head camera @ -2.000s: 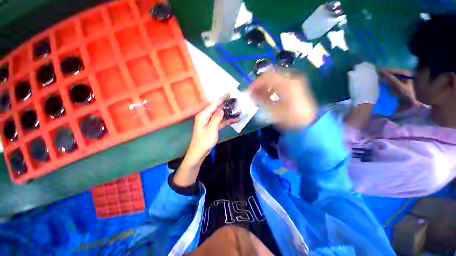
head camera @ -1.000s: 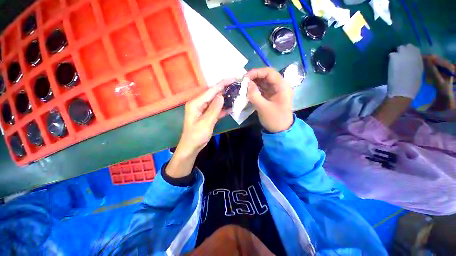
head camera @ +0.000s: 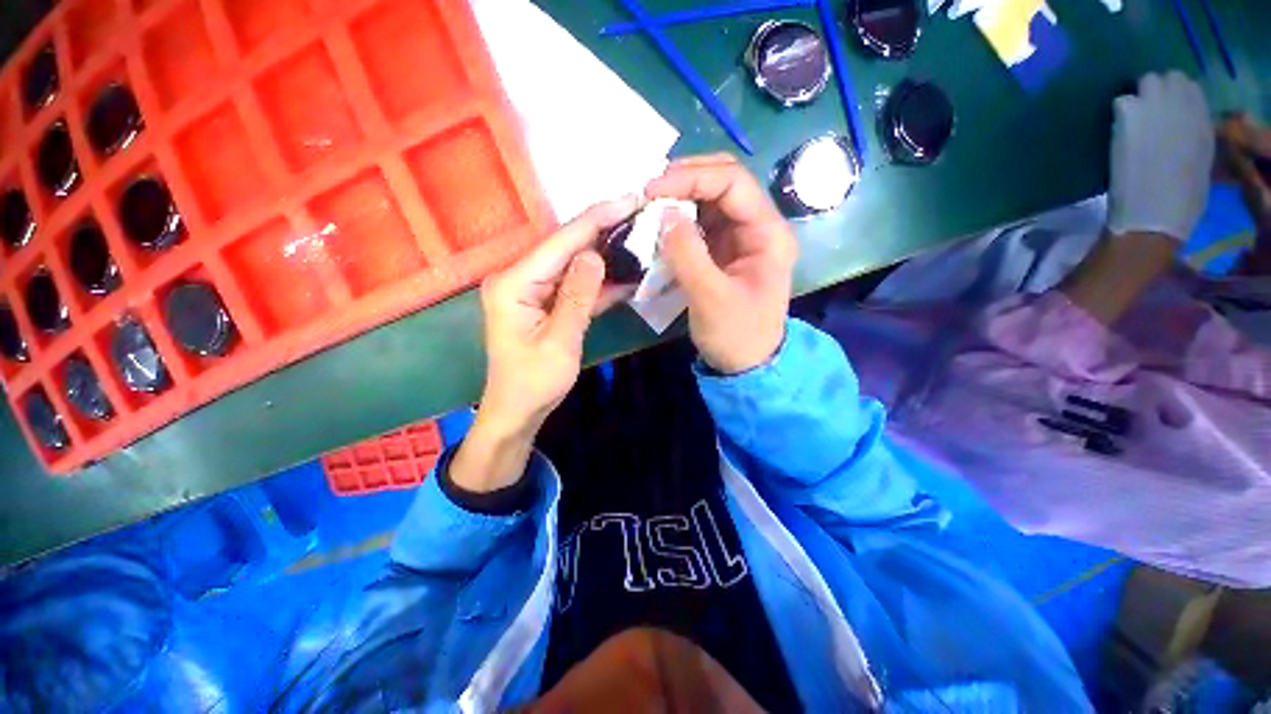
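Observation:
My left hand (head camera: 537,328) holds a dark round watch head (head camera: 620,251) by its rim, between thumb and fingers, above the bench edge. My right hand (head camera: 732,265) pinches a small white wipe (head camera: 655,234) against the disc's right side. The wipe and the fingers hide much of the disc. A small white paper square (head camera: 661,306) shows just below the hands. The orange-red parts tray (head camera: 318,133) lies to the left, with dark discs in its left pockets and none in its right pockets.
A white paper sheet (head camera: 579,119) lies by the tray's right edge. Several loose discs (head camera: 790,63) and blue sticks (head camera: 687,73) lie right of it. A person in a pink smock (head camera: 1059,377) is at the right, one hand gloved white (head camera: 1161,156). A smaller red tray (head camera: 383,460) is below the bench.
My right hand has come in from the right to the disc, and the wipe now lies against it. The view has shifted, so the tray and loose discs appear in different places.

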